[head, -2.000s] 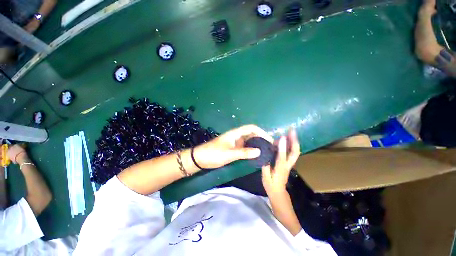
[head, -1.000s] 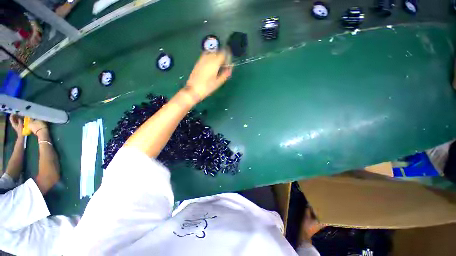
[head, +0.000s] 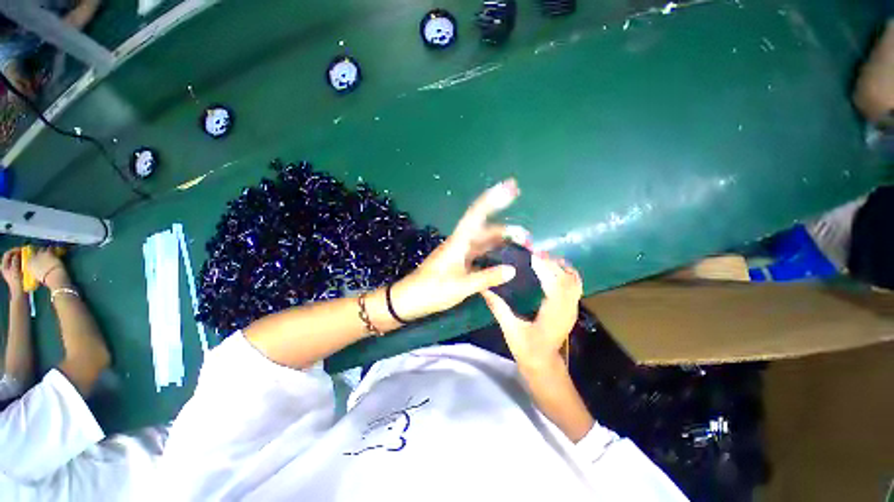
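Note:
A matt black round housing (head: 516,285) is held between my two hands, just above the near edge of the worktop. My right hand (head: 549,314) grips it from the right and below. My left hand (head: 453,270), with bands on the wrist, has its thumb on the housing and other fingertips at its upper side; the index finger points up and away. The fingers hide part of the housing, and I cannot tell if a small piece is in them. A heap of glossy black small pieces (head: 304,245) lies beyond and left of my left forearm.
Round units with white faces (head: 343,74) and dark units (head: 496,20) stand along the conveyor. Pale strips (head: 165,312) lie left of the heap. An open carton (head: 725,324) with black housings is at my right. A neighbour's hands hold a yellow tool (head: 39,265) at left.
My left hand has come back from the belt beside a dark unit, and my right hand has come up out of the carton. Both are now at a black housing.

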